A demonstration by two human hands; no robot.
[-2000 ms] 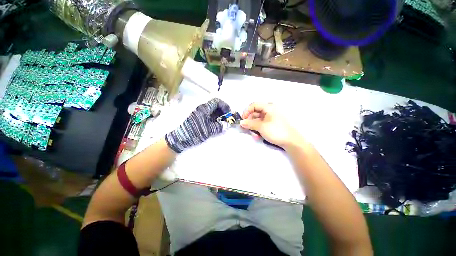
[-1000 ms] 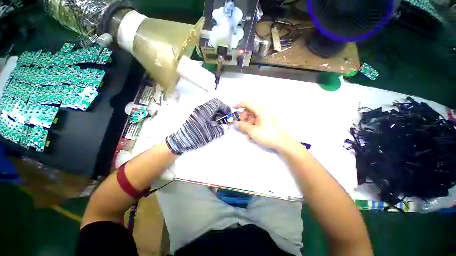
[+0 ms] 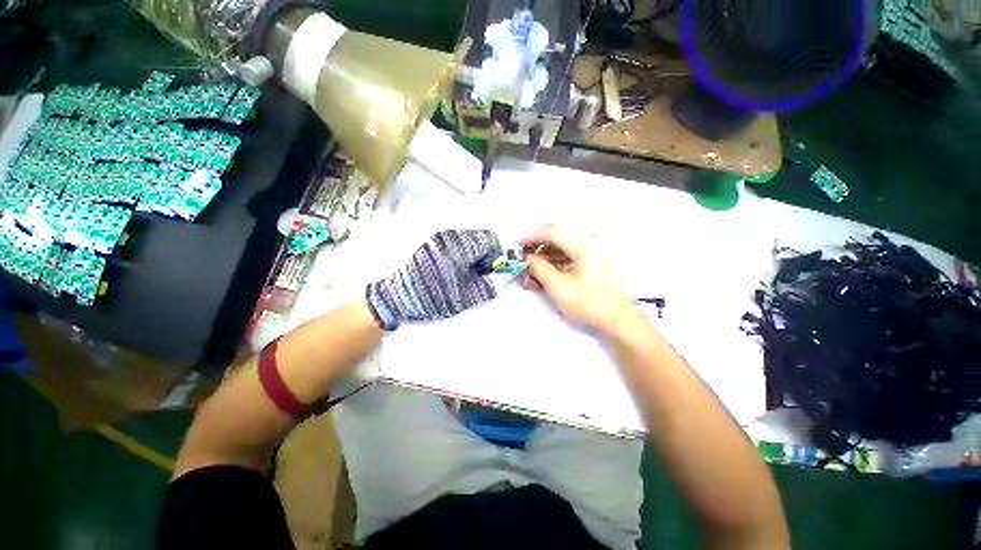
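My left hand [image 3: 436, 277], in a grey-black striped glove, holds a small circuit board [image 3: 508, 263] over the white bench surface. My right hand [image 3: 570, 277] is bare, with its fingertips pinched against the board's right side. A thin black cable lead seems to run from these fingers under my right hand. Its dark end [image 3: 651, 305] shows on the white surface right of my forearm. The fingers hide most of the board and the joint with the lead.
The soldering machine [image 3: 514, 64] stands behind my hands, its dark tip pointing down. A yellowish fume hood [image 3: 371, 97] is at the upper left. Board stock [image 3: 118, 177] lies far left, a cable pile [image 3: 877, 338] at right. A fan [image 3: 769, 48] stands on a wooden board [image 3: 688, 138].
The view has shifted slightly. My right fingers have shifted on the work, and the lead's dark end now shows right of my forearm. A small green board shows right of the wooden board, unseen in the oldest frame.
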